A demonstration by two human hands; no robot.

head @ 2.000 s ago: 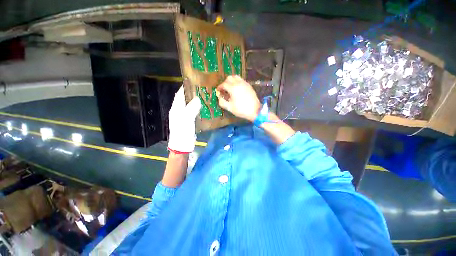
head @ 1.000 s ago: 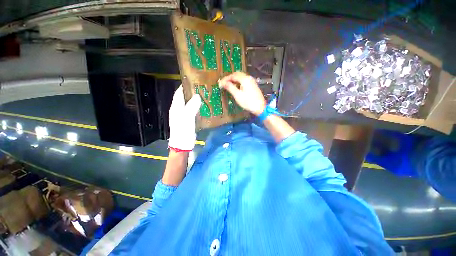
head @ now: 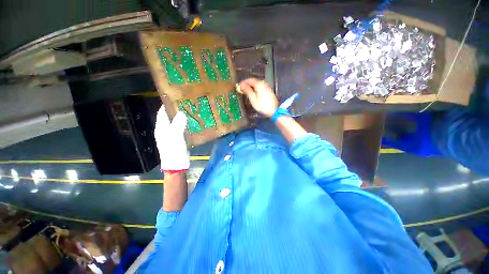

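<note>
A board carrier (head: 201,88) is tilted up with its tan-brown underside showing. Bright green circuit boards (head: 180,65) show through its slanted openings. My left hand (head: 171,140), in a white glove with a red cuff edge, grips the carrier's lower left edge, thumb on the near face. My right hand (head: 260,96), bare with a blue wrist strap, is at the carrier's right edge with thumb and forefinger close together. Whether the fingertips hold a small part or touch the edge cannot be told.
A pile of shiny silver parts (head: 383,59) lies on a flattened cardboard tray (head: 456,72) at right. An empty pallet (head: 269,67) lies on the dark bench behind my right hand. A black box-like rack (head: 115,134) stands at left. A blue sleeve (head: 464,134) of another person shows at far right.
The view has shifted, so the pile appears further left. The carrier is turned and shows wider. My right hand has moved from over the lower openings to the carrier's right edge.
</note>
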